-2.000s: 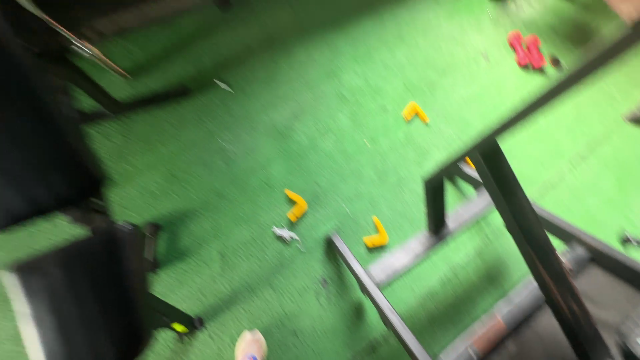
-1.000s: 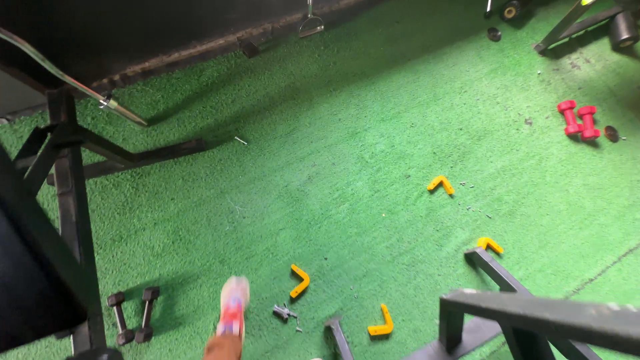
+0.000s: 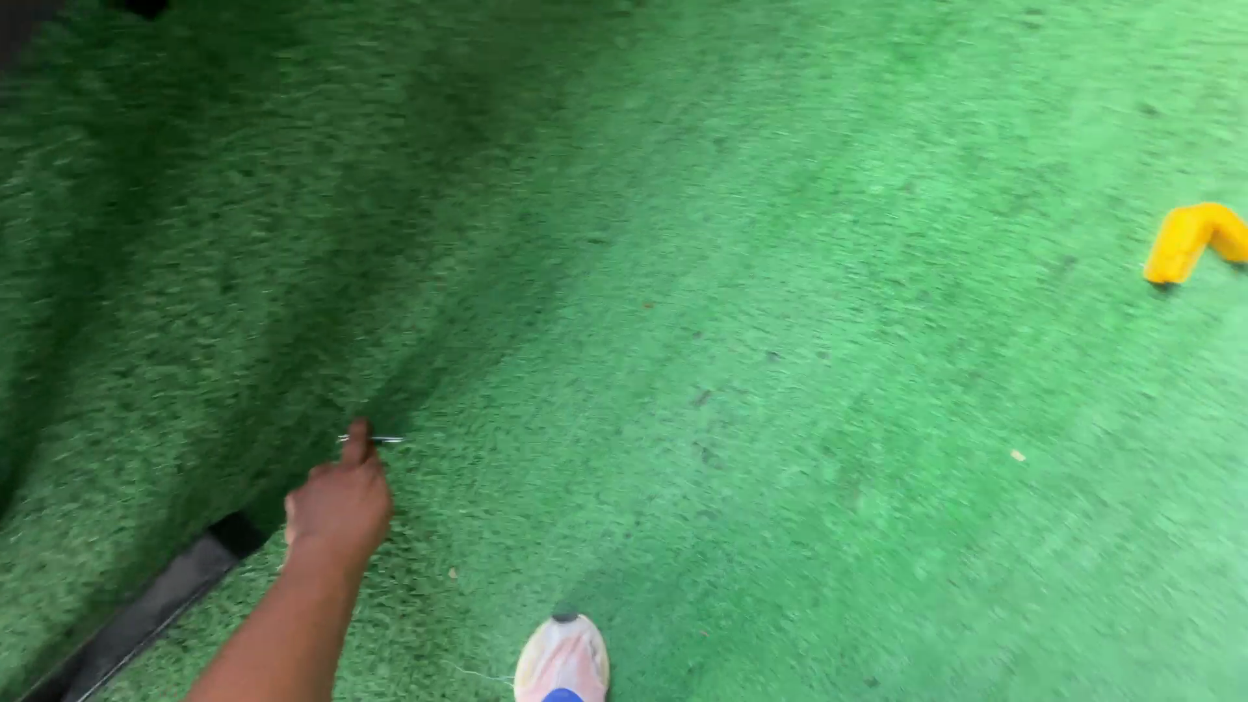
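Observation:
My left hand [image 3: 341,497] reaches down to the green artificial turf [image 3: 780,439] at the lower left. Its extended fingers are on a thin silvery metal piece [image 3: 388,440], which sticks out on both sides of them; whether it is a bolt or a pin cannot be told, nor whether it is gripped or only touched. My right hand is outside the frame. The toe of a light shoe [image 3: 563,658] shows at the bottom edge, with a thin thread beside it.
The black metal foot of a frame [image 3: 161,609] lies along the turf left of my forearm. A yellow L-shaped piece [image 3: 1185,244] rests at the right edge. Dark objects [image 3: 144,6] stand at the top left corner.
My left hand has come into view at the thin metal piece, which lay alone on the turf one second ago. The view has moved much closer to the floor.

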